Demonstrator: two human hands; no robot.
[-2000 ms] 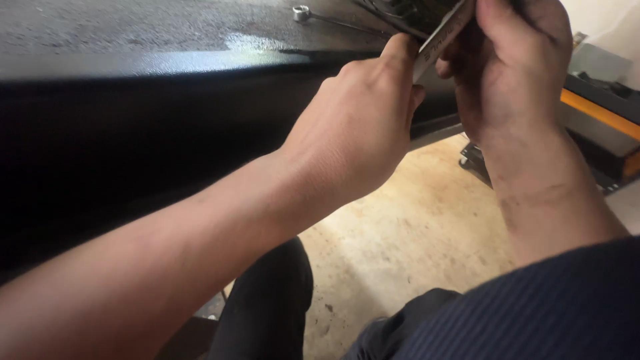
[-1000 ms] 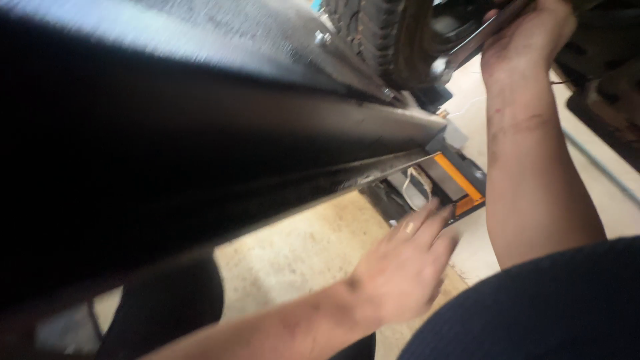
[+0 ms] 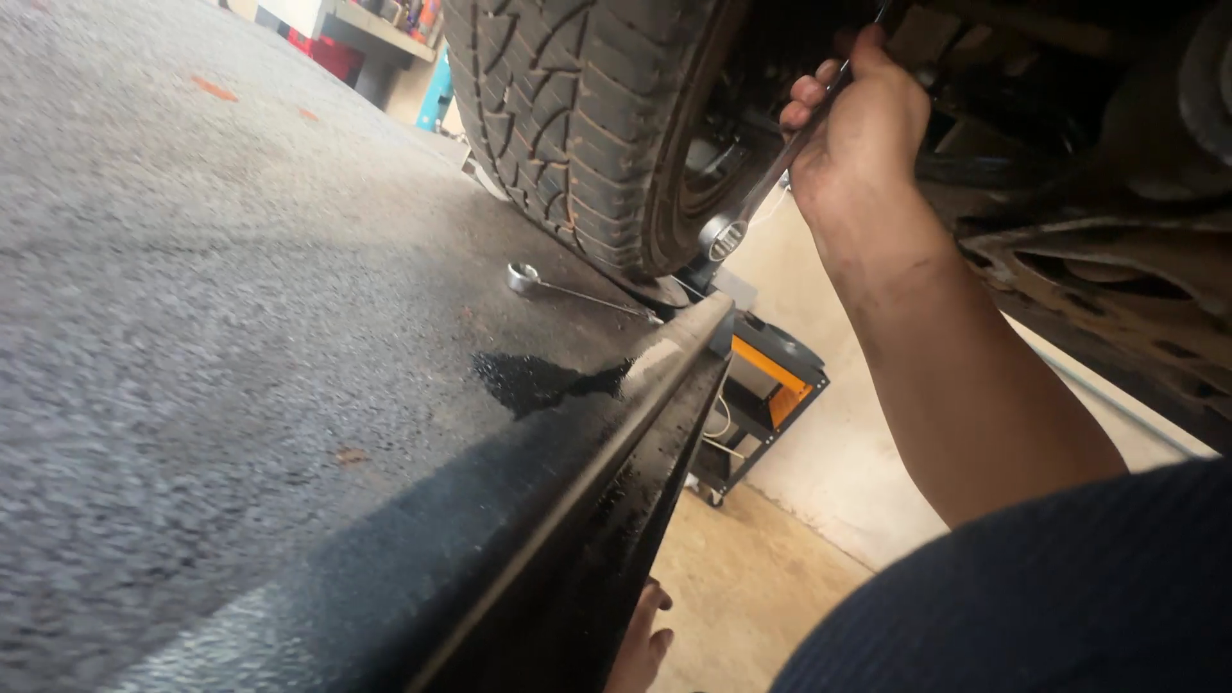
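My right hand [image 3: 866,130] is raised under the vehicle, closed around a metal wrench [image 3: 770,178] whose box end hangs down beside the wheel. The wrench's upper end goes out of sight in the dark underbody. Low in the view, my left hand [image 3: 647,635] shows only in part beside the ramp edge; its visible fingers are apart and bent, and the rest is hidden. A second box-end wrench [image 3: 523,278] lies on the dark lift ramp [image 3: 289,366], near the foot of the tire [image 3: 568,125].
The rusty underbody [image 3: 1088,269] hangs over my right forearm. A black and orange tool cart [image 3: 775,375] stands on the floor [image 3: 760,549] beyond the ramp edge. A dark wet patch [image 3: 549,380] marks the ramp. A bench [image 3: 385,29] with items is at the back.
My hands were together at the tool two seconds ago; my left hand has since come away and dropped low beside the ramp. The right hand keeps the wrench. The view has swung strongly.
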